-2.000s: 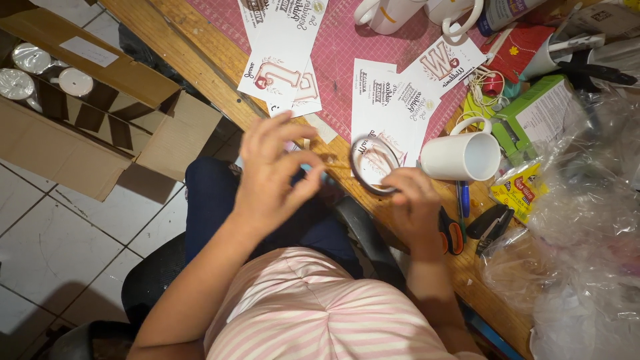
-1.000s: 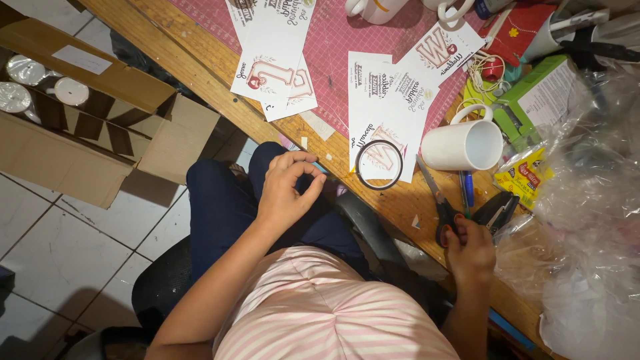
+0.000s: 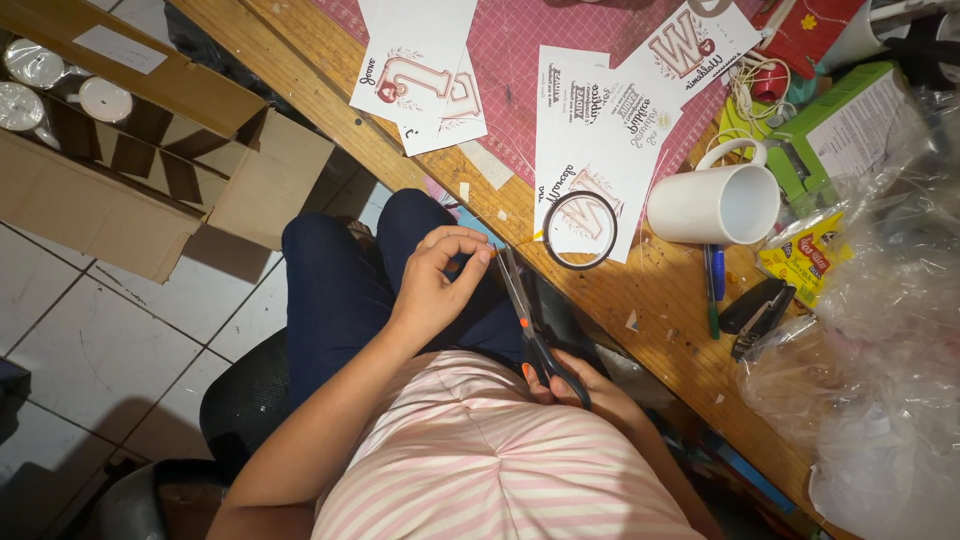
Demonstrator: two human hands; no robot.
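Observation:
Above my lap, my left hand [image 3: 442, 281] pinches the end of a thin strip, probably clear tape, between thumb and forefinger. My right hand [image 3: 574, 386] holds black-handled scissors [image 3: 526, 319], whose tips point up beside the left fingertips. A roll of tape with a dark rim [image 3: 550, 247] lies on the table edge, partly over a printed sheet [image 3: 592, 161]. To its right a white mug [image 3: 712, 202] lies on its side. More printed sheets [image 3: 409, 75] rest on a pink cutting mat [image 3: 506, 90].
A stapler [image 3: 761, 315], pens [image 3: 712, 289], a yellow packet [image 3: 806, 259] and a green box [image 3: 832, 127] crowd the right side of the wooden table [image 3: 652, 337], beside clear plastic bags [image 3: 885, 337]. On the left, an open cardboard box [image 3: 97, 202] holds wrapped mugs [image 3: 105, 99].
The scissors, lying on the table under my right hand one second ago, have moved left to my left fingertips. Two seconds ago my right hand was at the tape roll.

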